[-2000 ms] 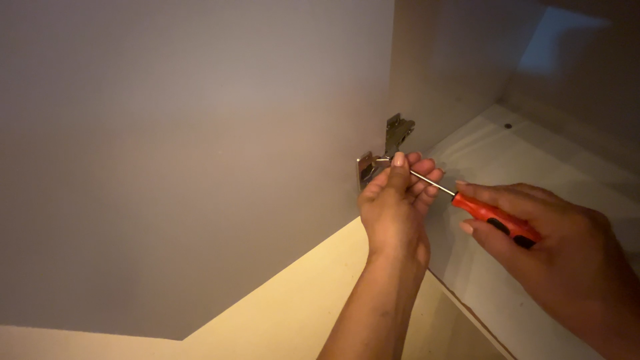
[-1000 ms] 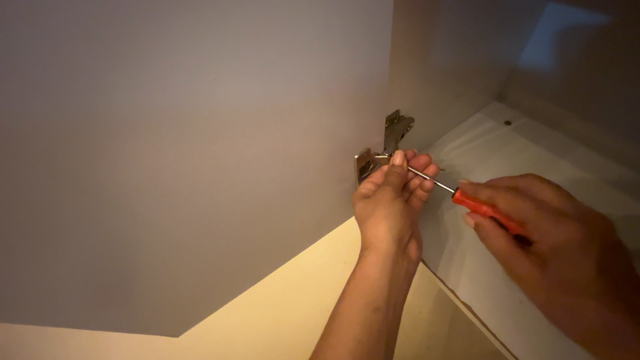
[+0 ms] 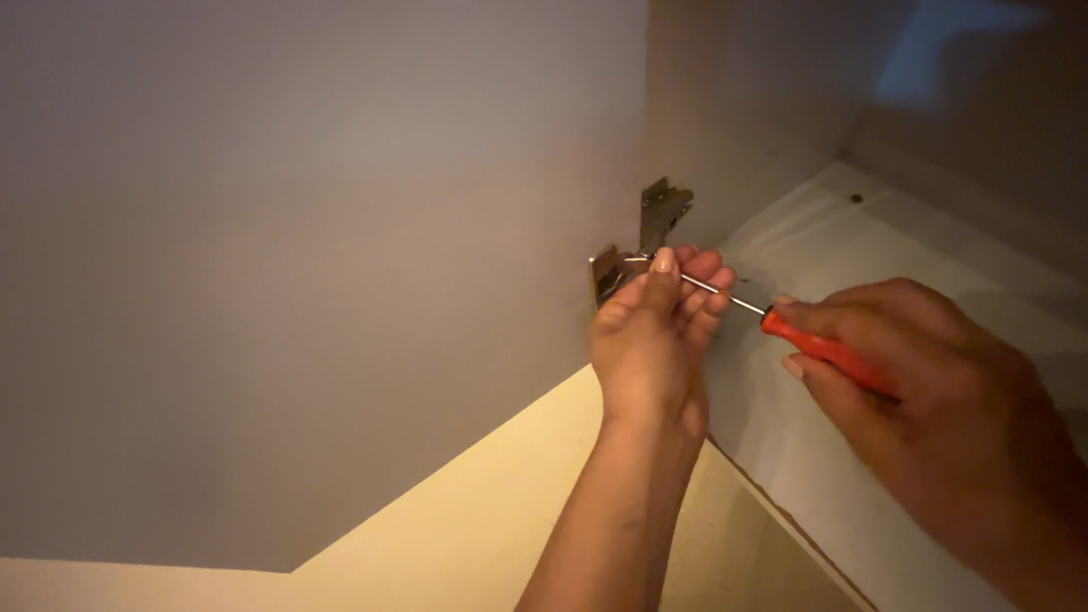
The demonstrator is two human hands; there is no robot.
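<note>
A metal cabinet hinge [image 3: 663,212] joins the grey cabinet door [image 3: 340,255] on the left to the cabinet's side wall. My left hand [image 3: 659,327] is at the hinge, with its thumb and fingers around the thin shaft of a screwdriver. In my right hand [image 3: 918,382] is the red and black handle of that screwdriver [image 3: 824,348], whose shaft points up and left toward the hinge. The screwdriver's tip is hidden by my left thumb and fingers, so its exact contact cannot be seen.
The white cabinet bottom panel [image 3: 850,255] lies at the right, with a small dark round spot [image 3: 856,198] on it. Its front edge [image 3: 790,518] runs down to the lower right. A pale cream surface [image 3: 459,501] shows below the door.
My right hand has shifted its hold on the red handle, covering the handle differently. My left hand stays at the hinge around the shaft.
</note>
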